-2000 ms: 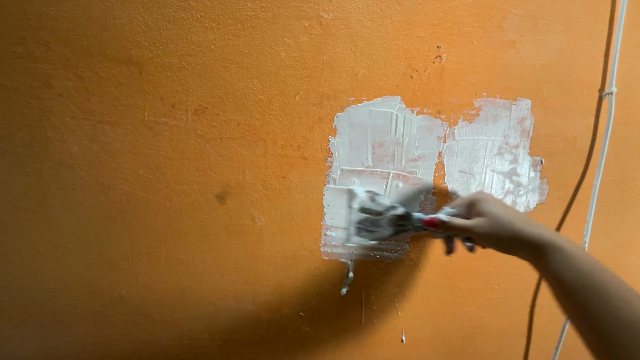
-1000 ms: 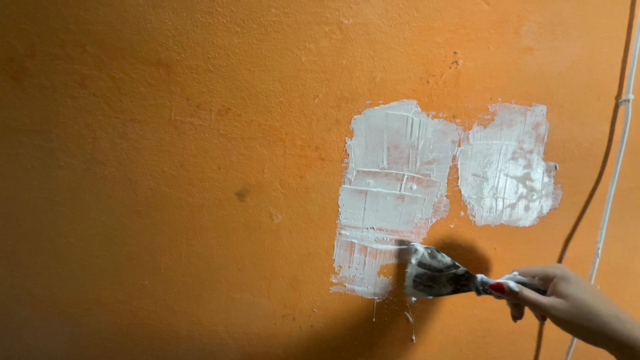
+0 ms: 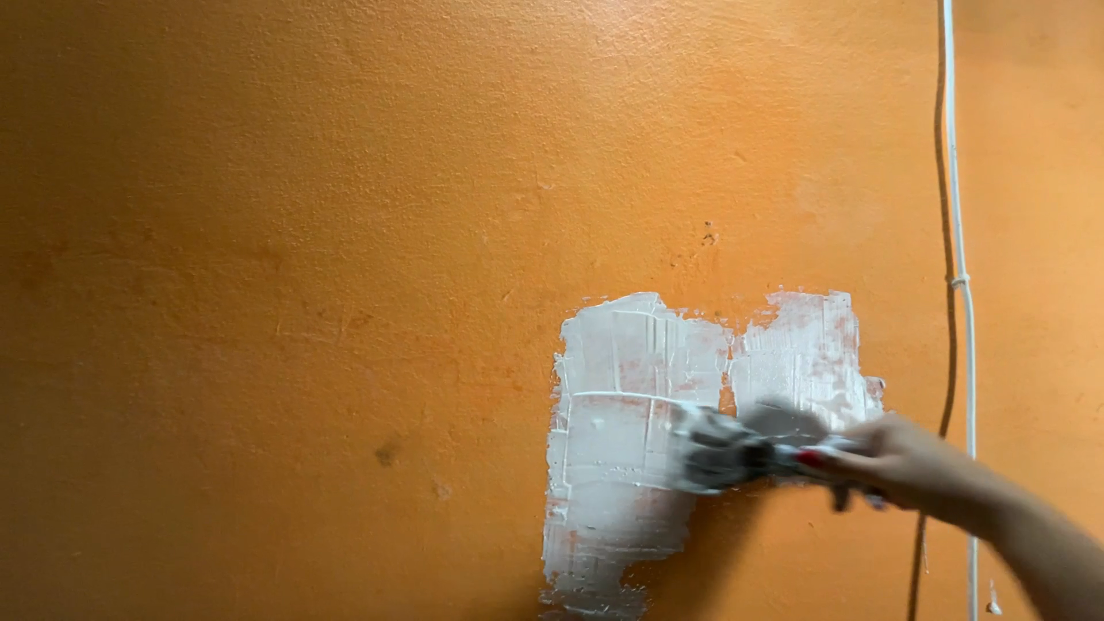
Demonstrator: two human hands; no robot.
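Observation:
My right hand (image 3: 888, 466) comes in from the lower right, closed around the handle of a putty knife (image 3: 724, 453). The knife is blurred, and its blade, smeared with white filler, lies over the right part of the larger white filler patch (image 3: 612, 448) on the orange wall (image 3: 345, 259). Ridges and streaks mark this patch, with orange showing through in places. Beside it on the right is a smaller filler patch (image 3: 802, 354), partly covered by the hand and a shadow. My left hand is not in view.
A white cable (image 3: 956, 172) runs down the wall at the right, held by a clip (image 3: 960, 281), with its shadow beside it. Small dark marks (image 3: 709, 233) lie above the patches. A bit of filler (image 3: 994, 597) is at the lower right.
The knife in my right hand has moved up from the lower right edge of the larger patch. Filler reaches lower on the wall than two seconds ago. The view has shifted upward.

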